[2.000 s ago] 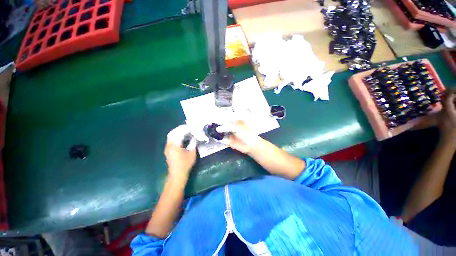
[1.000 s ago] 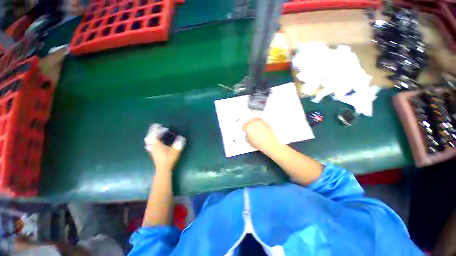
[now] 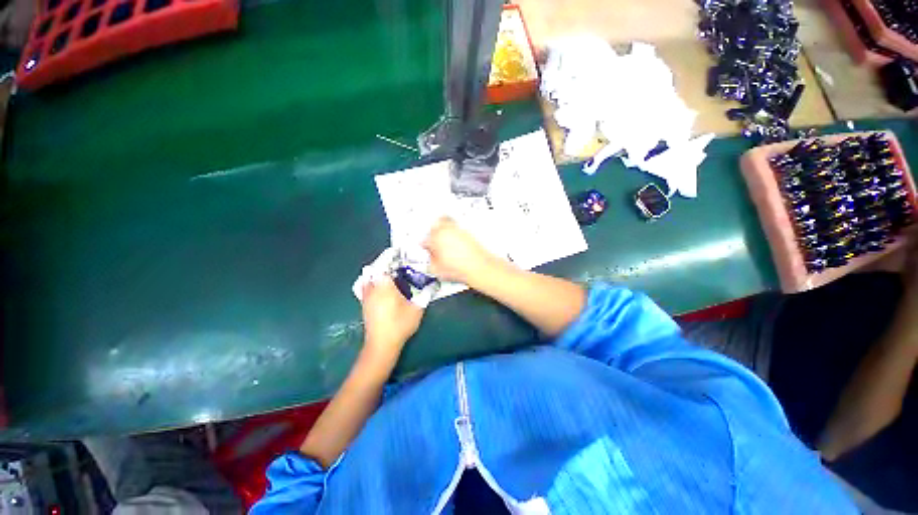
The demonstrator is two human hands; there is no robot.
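Note:
My left hand (image 3: 391, 314) holds a crumpled greyish-white cloth (image 3: 376, 270) with a small dark watch case (image 3: 411, 281) in it, at the lower left edge of the paper sheet. My right hand (image 3: 453, 251) is just right of it over the white printed paper (image 3: 544, 206), its fingers curled towards the cloth; whether it grips anything is hidden. A watch case with a silvery rim (image 3: 652, 202) and a small dark piece (image 3: 592, 206) lie on the green mat right of the paper.
A black metal stand (image 3: 471, 101) reaches over the paper. An orange-red box (image 3: 513, 60), white scraps (image 3: 629, 101) and a dark shiny pile (image 3: 750, 60) lie behind. A pink tray (image 3: 770, 206) is at right, beside another person's arm (image 3: 876, 362). A red tray (image 3: 131, 38) is at upper left.
My left hand, with cloth and dark piece, has come back from the mat at left to the paper. My right hand stays over the paper. The dark unit lying on the mat at left no longer shows.

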